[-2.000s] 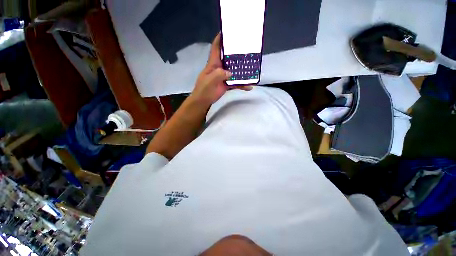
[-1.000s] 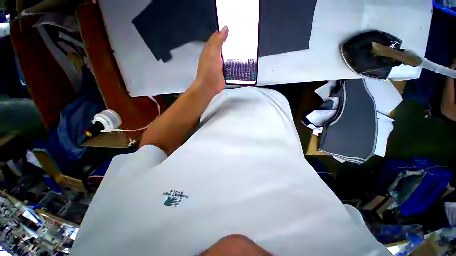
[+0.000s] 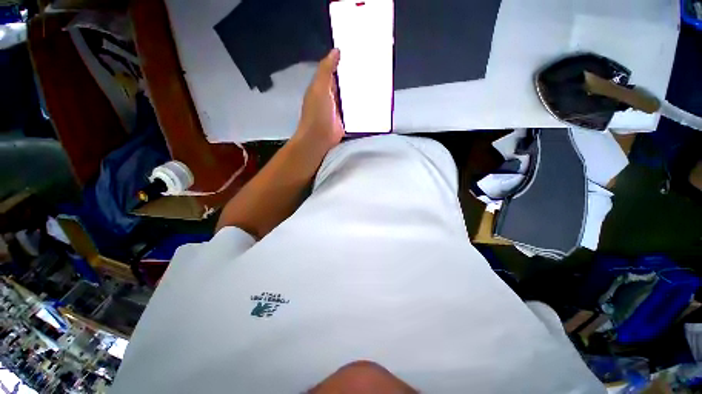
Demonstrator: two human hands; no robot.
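My left hand [image 3: 323, 104] holds a smartphone [image 3: 365, 69] upright over the front edge of the white table. The thumb lies along the phone's left edge; the other fingers are hidden behind it. The screen is bright white. My right hand is not in view. Behind the phone, a dark grey garment panel [image 3: 446, 42] lies on the table, with another dark grey part [image 3: 273, 38] showing left of the phone. The phone hides the middle of the cloth.
A steam iron [image 3: 573, 88] lies at the table's right, its white hose [image 3: 681, 114] running off right. A tape roll [image 3: 175, 177] sits at the cardboard box [image 3: 181, 92] on the left. Panels with pale edges [image 3: 545, 196] and white sheets are below the table on the right.
The keyboard on the phone screen is gone, leaving it white. My left thumb has moved from the keyboard to the phone's edge. The view has shifted slightly; iron and panels lie as before.
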